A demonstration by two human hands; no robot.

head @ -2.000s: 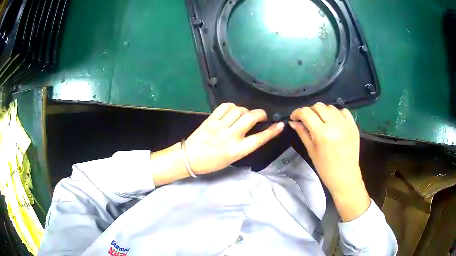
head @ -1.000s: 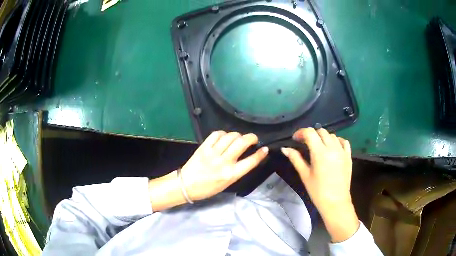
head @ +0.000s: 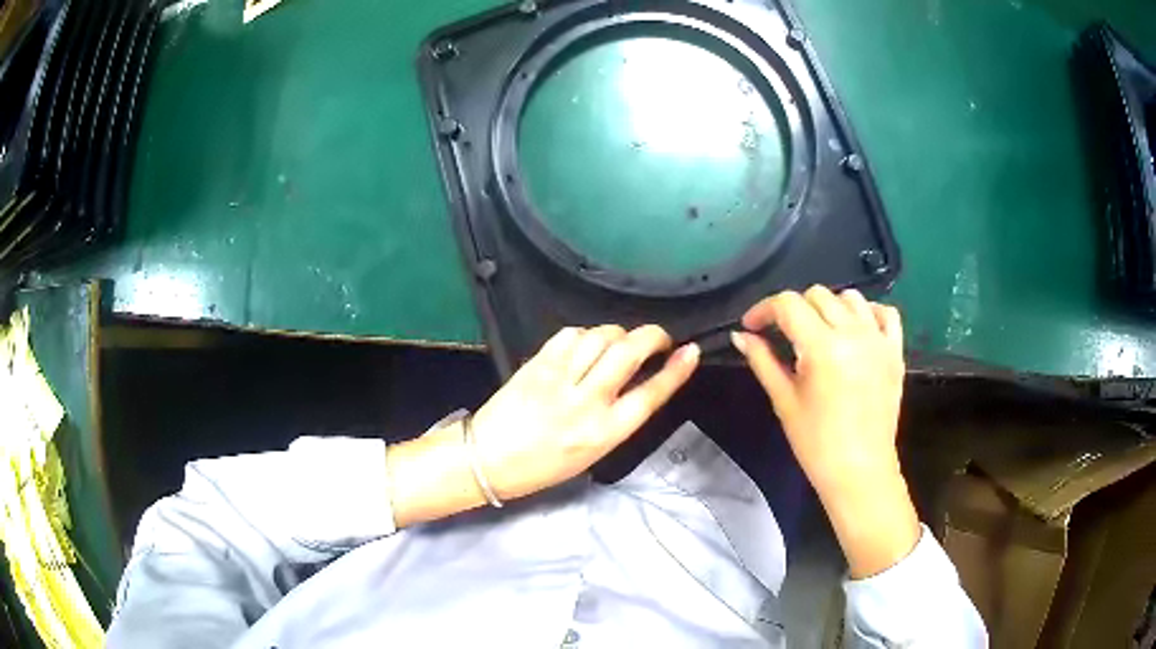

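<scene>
A square black plastic frame [head: 659,289] with a large round opening lies slightly turned on the green bench top, its near edge at the bench's front edge. My left hand [head: 567,403] and my right hand [head: 837,387] are both at this near edge. Between them they pinch a thin black sealing strip [head: 710,340] along the frame's edge. The strip is hard to tell from the dark frame. The ends of it are hidden by my fingers.
The green bench top [head: 292,190] surrounds the frame. A stack of black frames [head: 86,121] stands at the far left. More black frames [head: 1132,165] are at the right edge. Yellow liner strips [head: 32,494] hang at lower left. A brown cardboard box [head: 1014,539] is below the bench at right.
Over the two seconds, the frame has shifted left and nearer to me, with its far corner coming into view. Both hands remain at its near edge, pinching the strip.
</scene>
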